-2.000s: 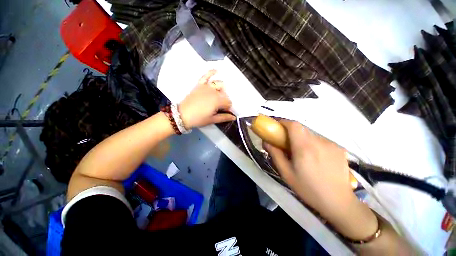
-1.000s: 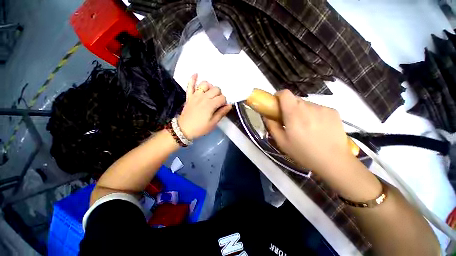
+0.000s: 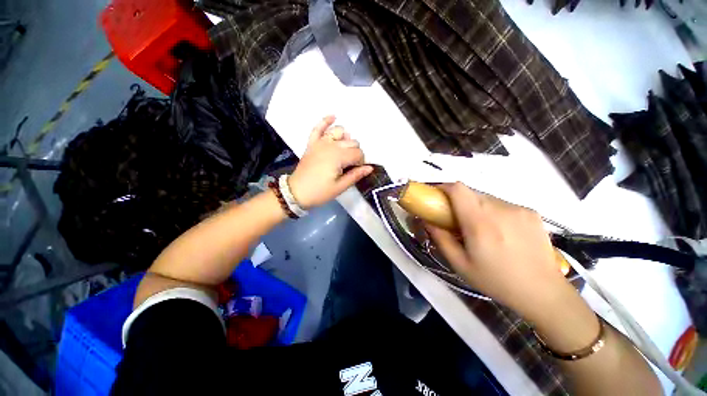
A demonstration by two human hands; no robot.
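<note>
My right hand (image 3: 496,240) grips the tan wooden handle of the steam iron (image 3: 401,226). The iron lies on a dark plaid strip (image 3: 512,331) along the near table edge, its tip pointing up-left. My left hand (image 3: 333,166) is at the strip's upper-left end, just beyond the iron's tip. Its thumb and fingers meet at the strip's end; the strip shows between them and the iron. The iron covers the middle of the strip.
Layered plaid strips (image 3: 465,69) lie across the far side, with a grey strap (image 3: 333,42) on them. More pointed plaid pieces (image 3: 667,147) are at the right. A black hose (image 3: 636,251) trails right. A red container (image 3: 151,42), dark heap (image 3: 132,186) and blue bin (image 3: 101,332) are at left.
Since a second ago, the iron has drawn back down-right from my left hand, exposing a short length of strip. Two seconds ago its tip was also close to that hand. The view has shifted slightly.
</note>
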